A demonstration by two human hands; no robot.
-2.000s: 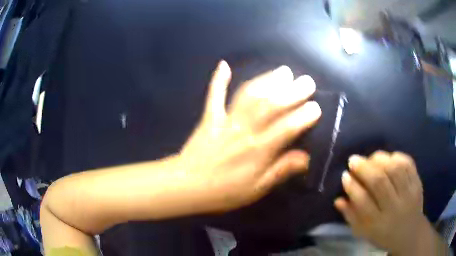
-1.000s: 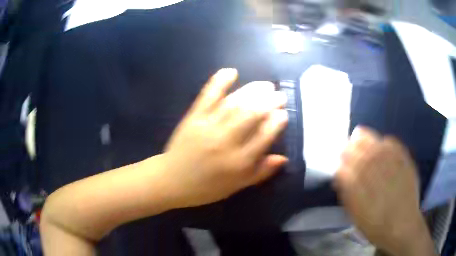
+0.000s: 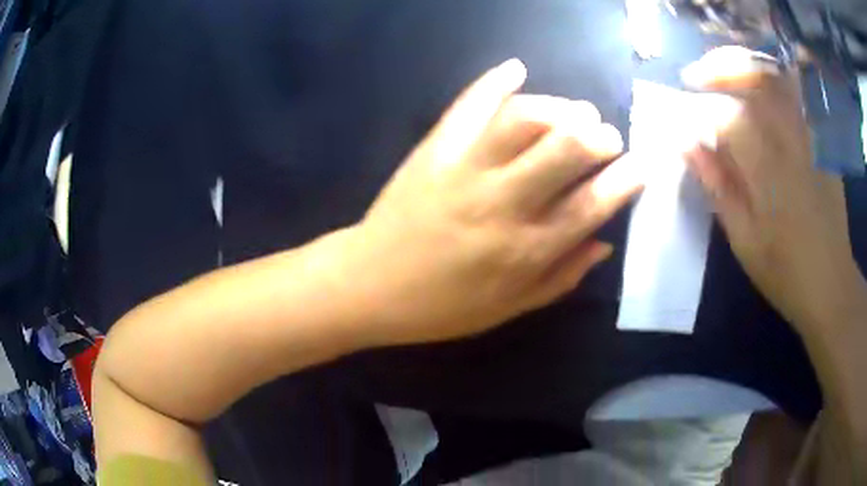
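A large black garment panel (image 3: 314, 161) covers most of the view. A plain white rectangular piece (image 3: 663, 266), likely interfacing, lies on it at the right, long side running toward me. My left hand (image 3: 513, 190) lies on the panel with fingers bent, fingertips at the white piece's left edge. My right hand (image 3: 761, 133) is over the upper right part of the white piece, fingers bent on it; whether it pinches the piece is not clear. A short pale slit (image 3: 218, 201) shows in the panel above my left forearm.
Metal machine parts (image 3: 737, 21) and a bright lamp glare (image 3: 645, 28) are at the upper right. A red basket edge (image 3: 86, 370) and patterned cloth are at the lower left. Pale fabric (image 3: 665, 446) shows at the bottom right beyond the panel's curved edge.
Two seconds ago a thin whitish line showed where the white piece now lies. Since one second ago, my right hand has moved up onto the piece and my left hand slightly right.
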